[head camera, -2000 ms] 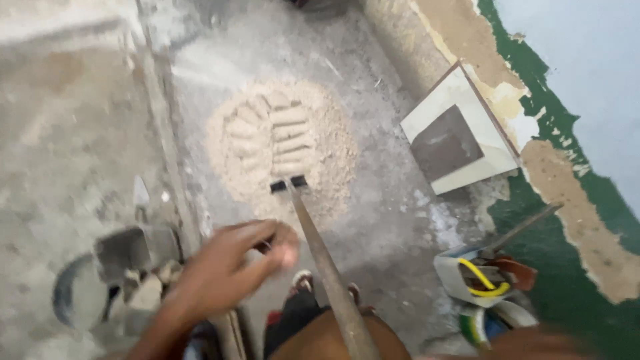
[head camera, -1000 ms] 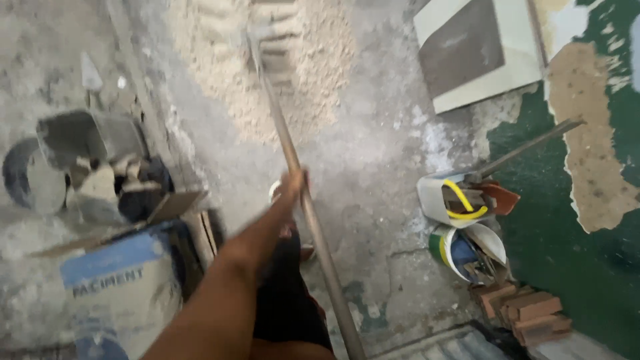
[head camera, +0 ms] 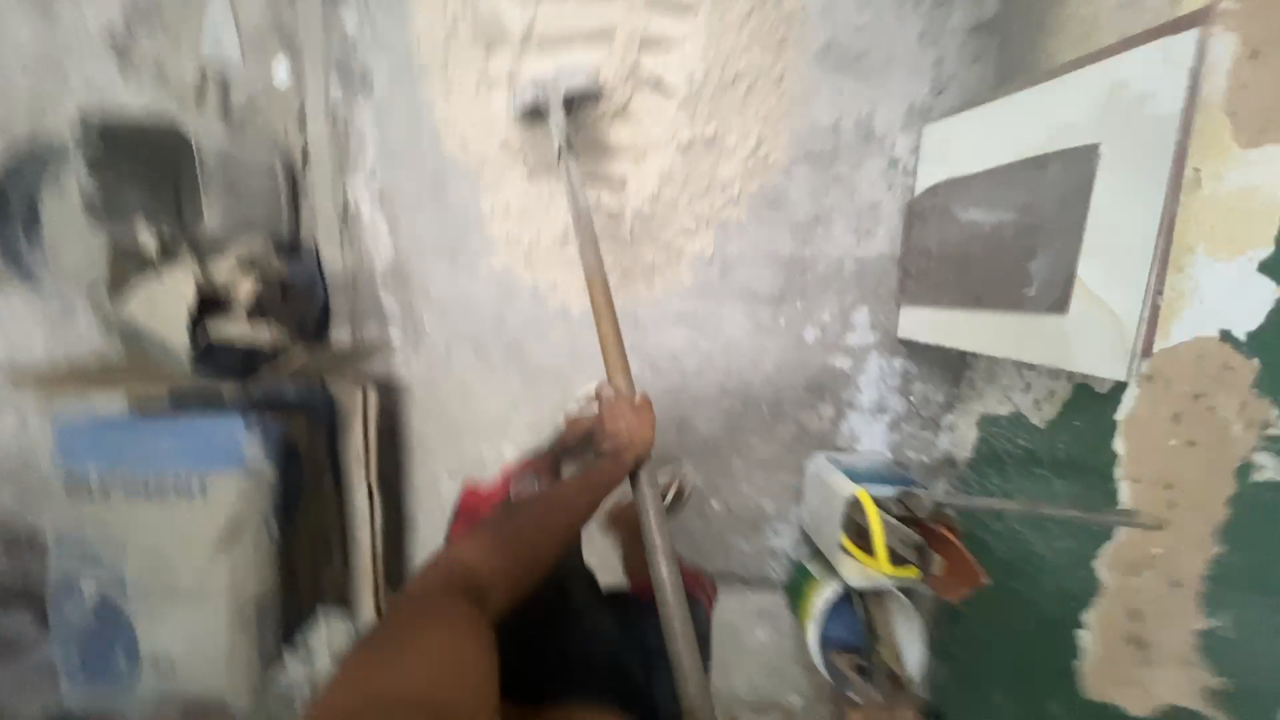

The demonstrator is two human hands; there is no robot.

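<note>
My left hand [head camera: 625, 425] is closed around the middle of a long wooden handle [head camera: 598, 300]. At its far end a metal hoe head [head camera: 558, 95] rests in a spread of pale, dry powdery mix [head camera: 700, 130] on the concrete floor, with ridges pressed into its surface. The handle runs back toward me, past my legs, and leaves the bottom edge of the view. My right hand cannot be seen. The picture is blurred.
At left are a paper cement bag [head camera: 160, 560] and a bucket [head camera: 145, 180] beside rubble [head camera: 240, 290]. A framed panel [head camera: 1130, 200] leans at the right wall. Below it stand a tool container [head camera: 830, 510] and a round bucket [head camera: 815, 620] with scraps.
My left hand was off the handle two seconds ago and now grips it. The hoe head has moved to the left within the mix. The view has shifted nearer my feet.
</note>
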